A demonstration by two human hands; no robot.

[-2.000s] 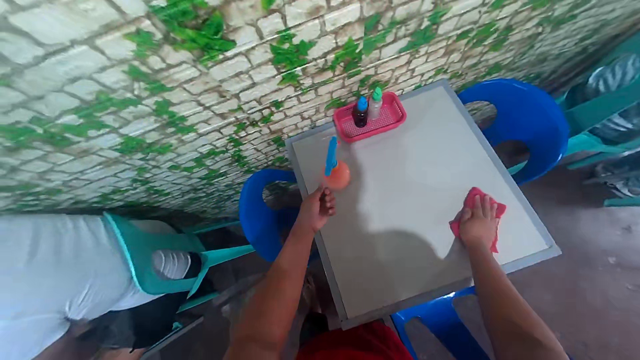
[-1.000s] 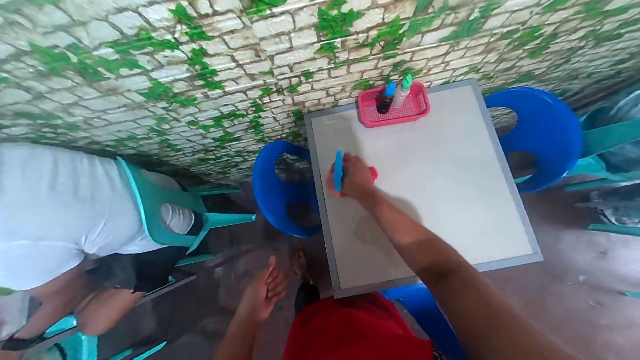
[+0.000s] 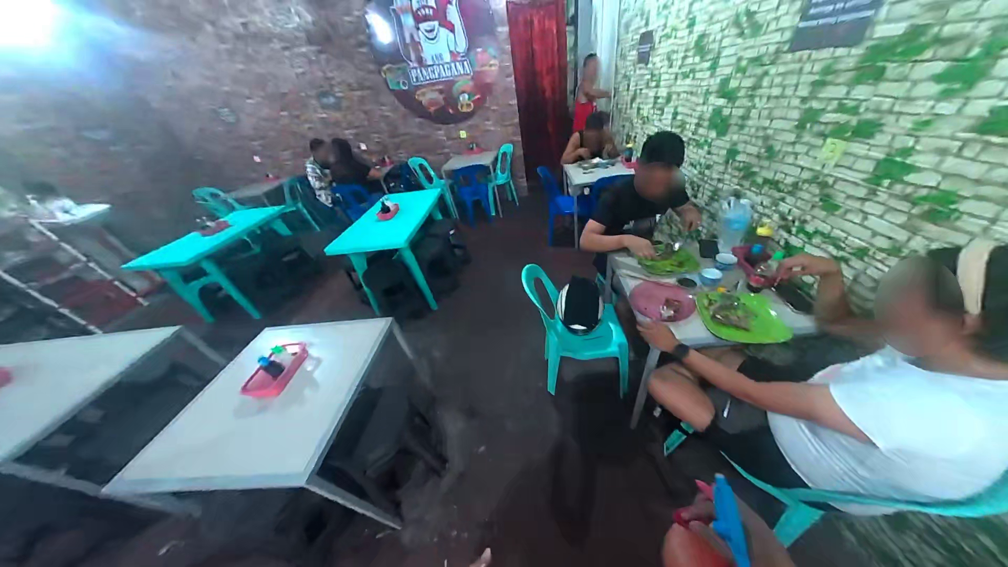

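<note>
At the bottom right edge, my right hand [image 3: 752, 535] is shut on a spray bottle with a blue trigger head [image 3: 731, 520] and an orange body [image 3: 693, 547]. Bits of a red cloth [image 3: 683, 516] show beside the bottle, at the same hand. Only a fingertip of my left hand [image 3: 482, 558] shows at the bottom edge; the rest of it is out of view. A white-topped table [image 3: 228, 425] stands to the left, away from both hands, and bears a pink basket [image 3: 276, 370] with small bottles.
A seated person in a white shirt [image 3: 890, 417] is close on the right, at a table with green plates [image 3: 744, 319]. Another diner sits across. A teal chair [image 3: 587, 346] holds a helmet [image 3: 580, 305]. Teal tables [image 3: 386, 224] stand farther back, with dark floor [image 3: 504, 354] between.
The view has swung from the wiped table to the wider room. Two seconds ago my right hand pressed the red cloth on the tabletop; one second ago it was at the spray bottle, which it now carries off the table.
</note>
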